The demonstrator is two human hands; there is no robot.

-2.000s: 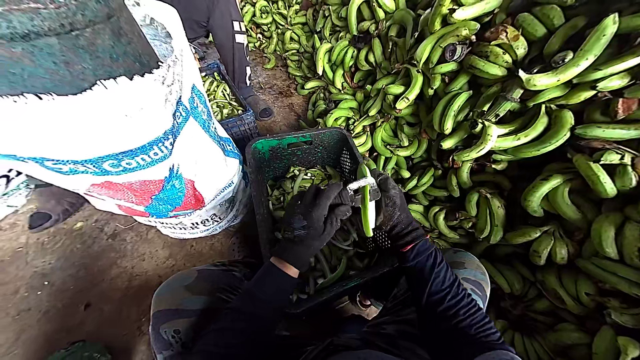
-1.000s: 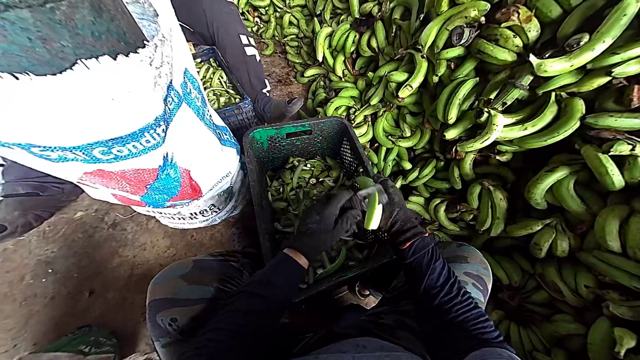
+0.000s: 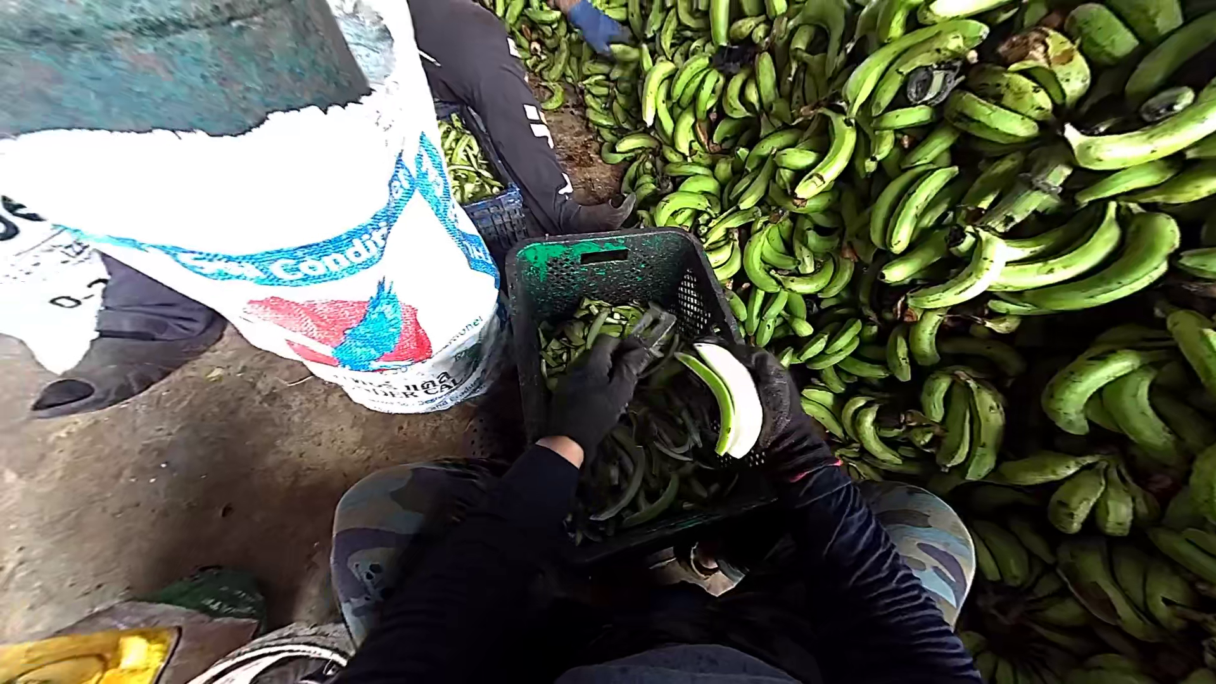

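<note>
My left hand [image 3: 598, 385], in a dark glove, is closed on a small peeling tool [image 3: 653, 328], whose exact kind is unclear. In my right hand [image 3: 774, 394], also gloved, is a partly peeled green plantain [image 3: 727, 399]; pale flesh shows beside a strip of green skin that stands off it. Both hands are over a black plastic crate [image 3: 608, 249] between my knees. Green peels [image 3: 655, 494] lie inside the crate. The tool and the plantain are apart.
A large white woven sack [image 3: 380, 285] stands at the left beside a dark container [image 3: 180, 57]. Heaped green plantains [image 3: 855, 190] fill the right. Behind the crate are a co-worker's leg [image 3: 494, 85] and a blue crate [image 3: 499, 214] of peels. A gloved hand [image 3: 597, 27] shows at the top.
The tool has moved from against the plantain to apart from it, and more pale flesh shows. The co-worker's leg has come further into view behind the crate.
</note>
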